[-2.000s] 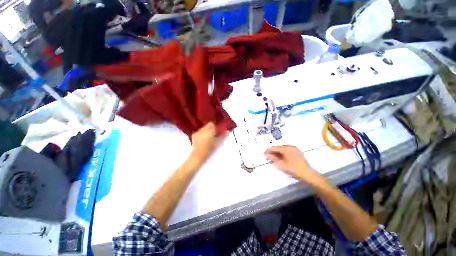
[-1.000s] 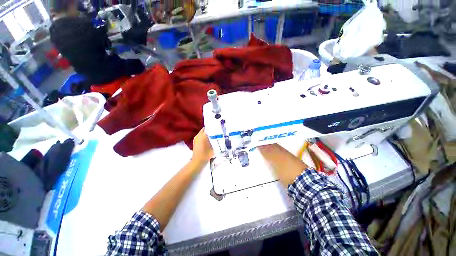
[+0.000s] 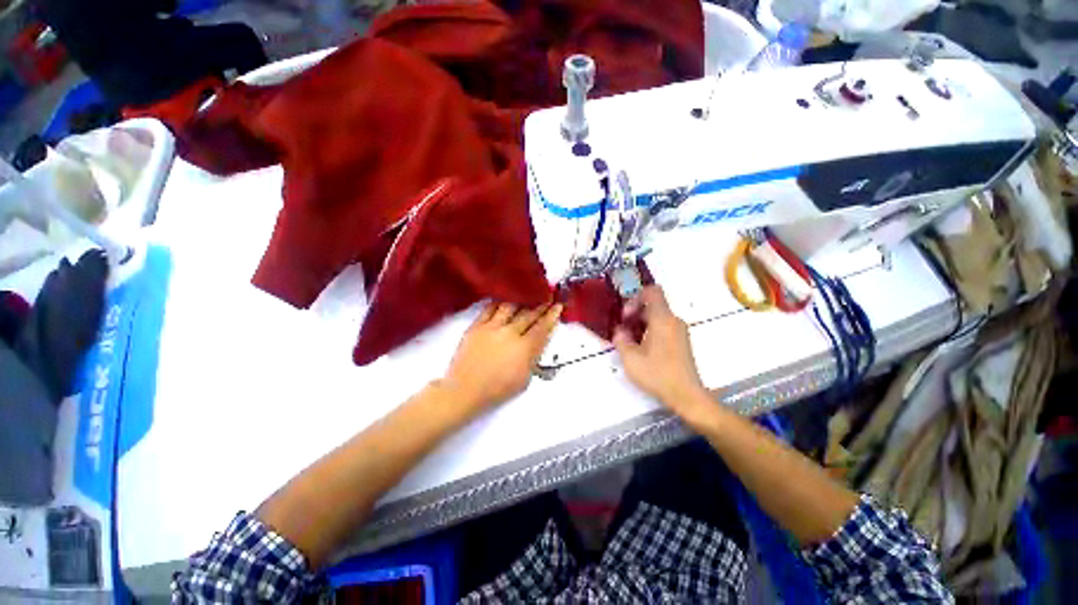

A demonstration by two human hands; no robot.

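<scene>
The dark red garment (image 3: 390, 154) lies spread left of and behind the white sewing machine (image 3: 757, 154), with a thin pale line along one edge. A small red section of it (image 3: 591, 307) lies under the needle area beside the presser foot (image 3: 624, 279). My left hand (image 3: 502, 345) presses on the garment's front edge, just left of the needle, fingers together. My right hand (image 3: 657, 352) is right of the needle, its thumb and fingers pinching the edge of the small red section.
Scissors (image 3: 749, 274) with yellow and red handles and dark cord loops (image 3: 844, 329) lie under the machine arm. Khaki cloth (image 3: 934, 414) hangs at the right. A second machine (image 3: 118, 366) stands at the left. A blue bin (image 3: 396, 577) is below the table edge.
My right hand has come out from behind the machine head to the front of the needle. My left hand and the garment's front part have moved in to the needle, with red fabric now there.
</scene>
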